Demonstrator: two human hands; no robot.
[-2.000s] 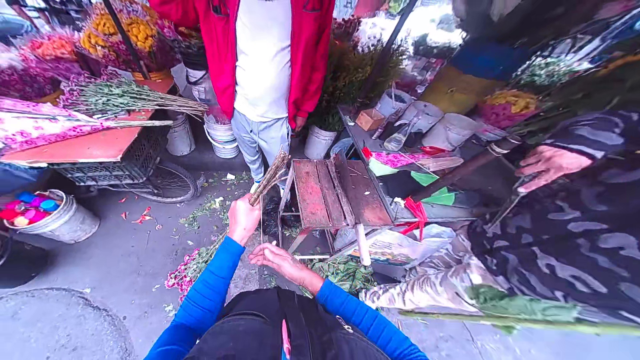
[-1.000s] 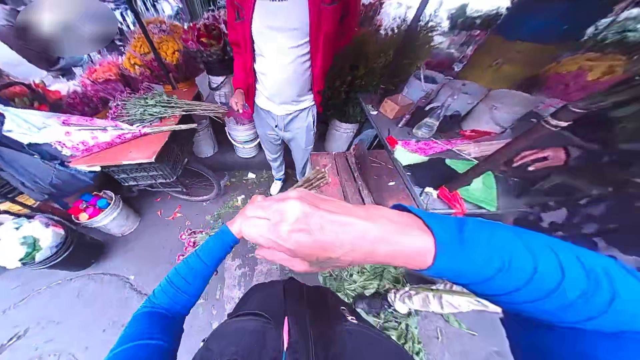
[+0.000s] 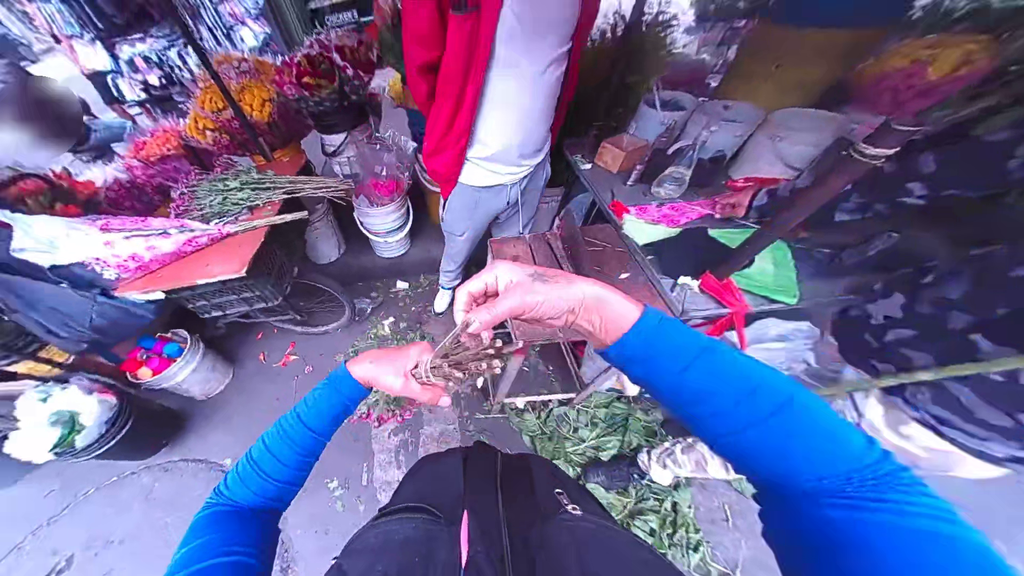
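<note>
My left hand (image 3: 404,373) is closed around a bunch of cut flower stems (image 3: 472,360), whose cut ends point right. Thin twine (image 3: 426,368) circles the stems beside my fingers. Just above them, my right hand (image 3: 520,300) pinches the twine's raised end between thumb and fingers. Pink flower heads (image 3: 384,414) hang low behind my left hand, partly hidden by it.
A person in a red jacket (image 3: 448,88) stands ahead, by a wooden bench (image 3: 532,252). Leaves (image 3: 592,432) lie on the ground at right. To the left are a bucket of colored balls (image 3: 204,368) and a flower-laden cart (image 3: 216,260). A table (image 3: 592,172) stands at right.
My right hand was open and apart from the stems two seconds ago; it now holds the twine above them. Loops of twine now show around the bunch.
</note>
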